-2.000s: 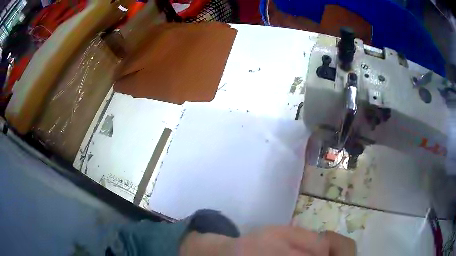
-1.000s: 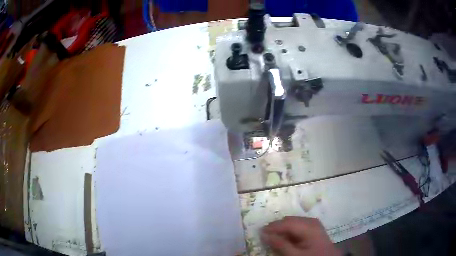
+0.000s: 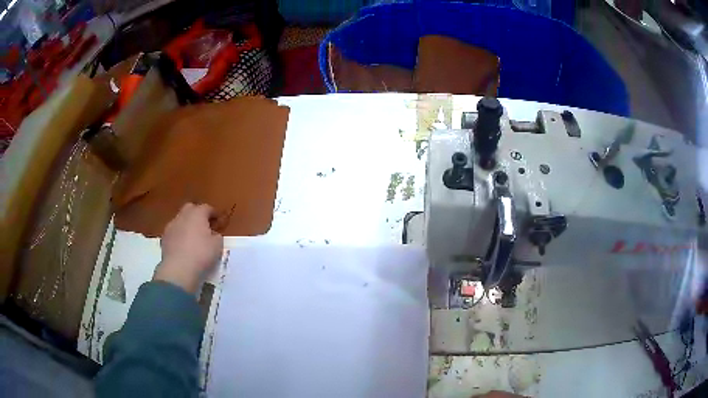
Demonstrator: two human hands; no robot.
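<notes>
A brown panel (image 3: 233, 159) lies flat at the back left of the table. My left hand (image 3: 189, 239) is on its near edge with the fingers curled; the panel puckers at the fingertips, as if pinched. A white panel (image 3: 322, 326) lies flat in front, its right edge beside the sewing machine's needle area. The white sewing machine (image 3: 466, 190) stands at the right, with a small red spot under its head. Only a sliver of my right hand (image 3: 501, 395) shows at the bottom edge; its fingers are hidden.
A cardboard box (image 3: 58, 225) with clear tape stands at the left. A blue tub (image 3: 559, 58) holding brown panels is behind the machine. Red-handled scissors (image 3: 658, 359) lie at the lower right. A dark strip lies partly under my left forearm.
My left hand has come into view and reached to the brown panel, which now puckers at the fingertips. My right hand has dropped almost out of the bottom edge. The camera view has shifted.
</notes>
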